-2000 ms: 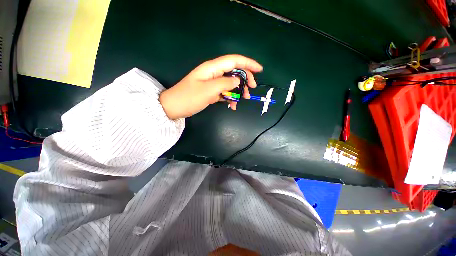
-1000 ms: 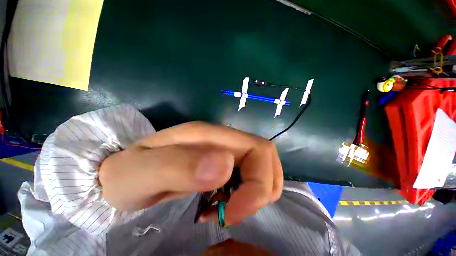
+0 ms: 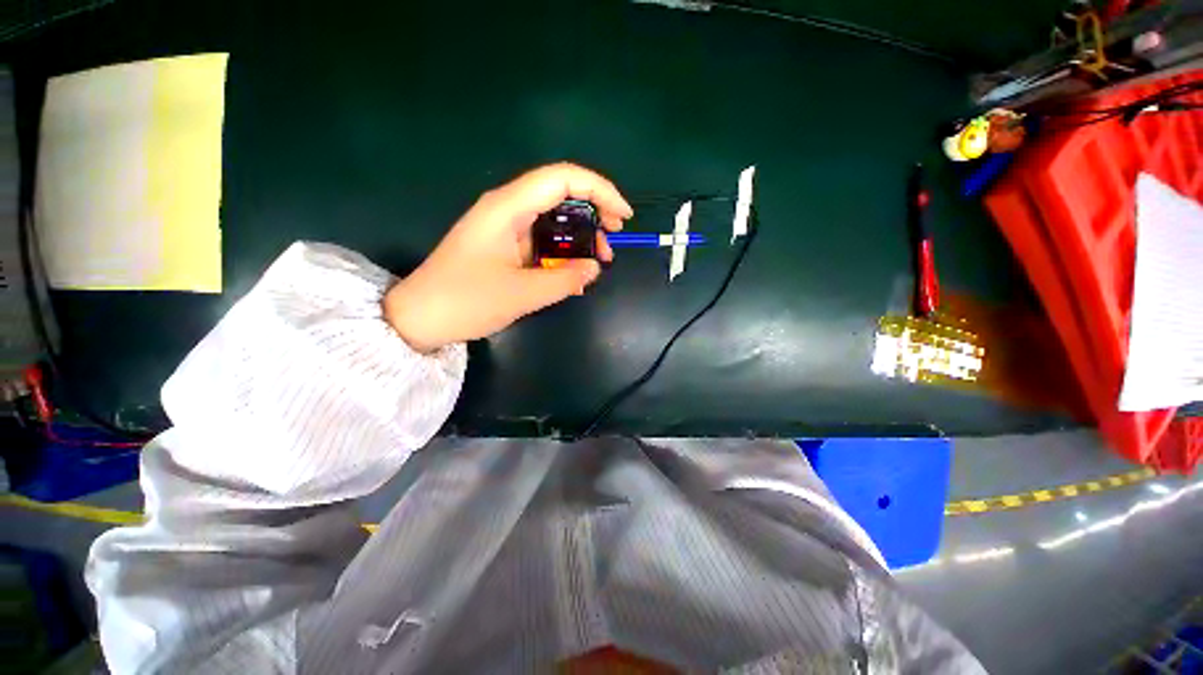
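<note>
My left hand (image 3: 482,264) reaches in from the left over the green bench mat. Its fingertips hold a small black rounded-square watch unit (image 3: 567,235) by its edges. The unit's screen shows small red and white marks, with orange at its lower edge. The unit is at the left end of a blue stick (image 3: 647,240), hiding that end. White tape strips (image 3: 681,240) cross the stick and a thin black cable (image 3: 689,319). The cable tip is hidden by my hand and the unit. My right hand is not in view.
A white and yellow paper sheet (image 3: 132,178) lies at left. At right are a red-and-black pen or screwdriver (image 3: 926,257), an amber patch with pale labels (image 3: 929,351), and a red plastic bin (image 3: 1055,251) with white paper (image 3: 1168,297). A small yellow-white item (image 3: 970,140) sits beside the bin.
Since one second ago, my left hand has moved from close to my body back over the mat to the stick's left end. The unit's screen now faces up and is lit.
</note>
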